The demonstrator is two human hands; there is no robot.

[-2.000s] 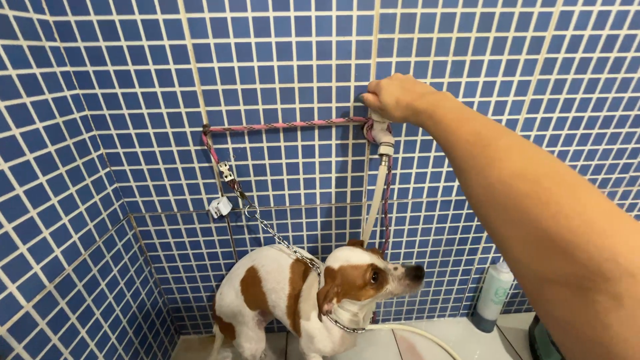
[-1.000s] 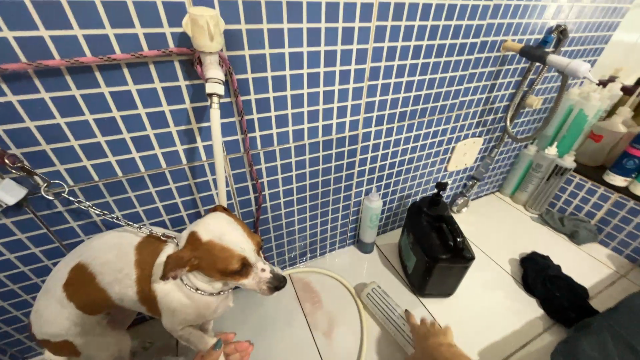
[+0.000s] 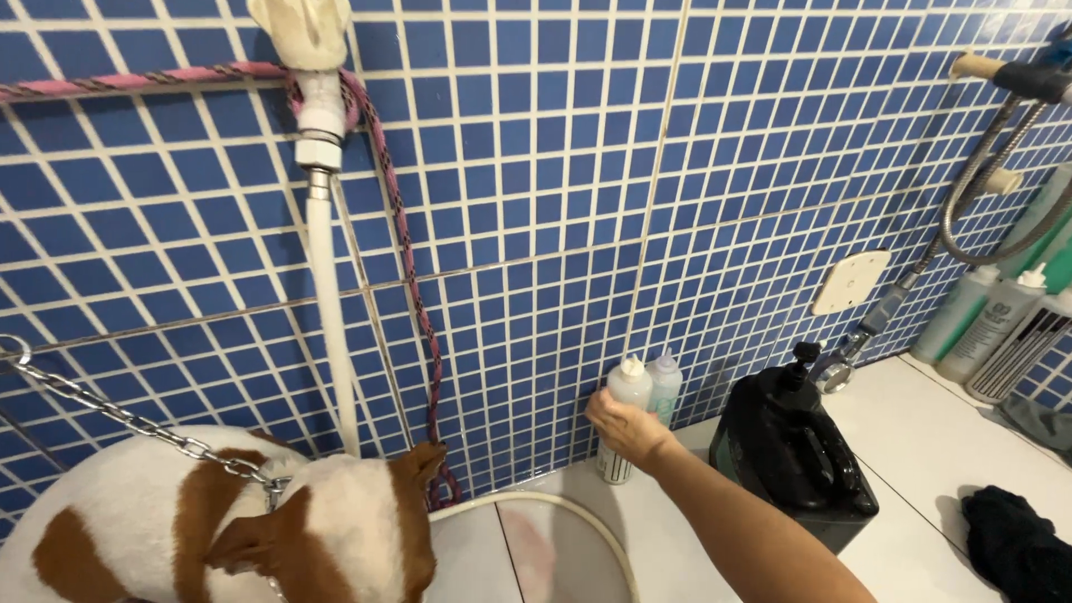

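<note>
My right hand (image 3: 628,429) is wrapped around a whitish squeeze bottle (image 3: 630,387) that stands upright on the tiled ledge by the wall. Just behind it, to the right, is a second, pale bottle with teal print (image 3: 666,387). A white and brown dog (image 3: 352,528) stands at the lower left, its head lowered, with a metal chain (image 3: 134,423) running up from its neck to the left. A pale hose (image 3: 569,500) curves over the ledge between the dog and the bottles. My left hand is out of view.
A black jug with a pump (image 3: 787,444) stands right of my forearm. A pink rope (image 3: 167,77) is tied around a white tap (image 3: 318,109) with a hanging hose. Several bottles (image 3: 992,322), a metal shower hose (image 3: 963,209) and a dark cloth (image 3: 1017,536) are at the right.
My right hand has left the ledge beside the hose and taken hold of a whitish bottle, now beside the teal-print one. The hand near the dog's chest has gone from view.
</note>
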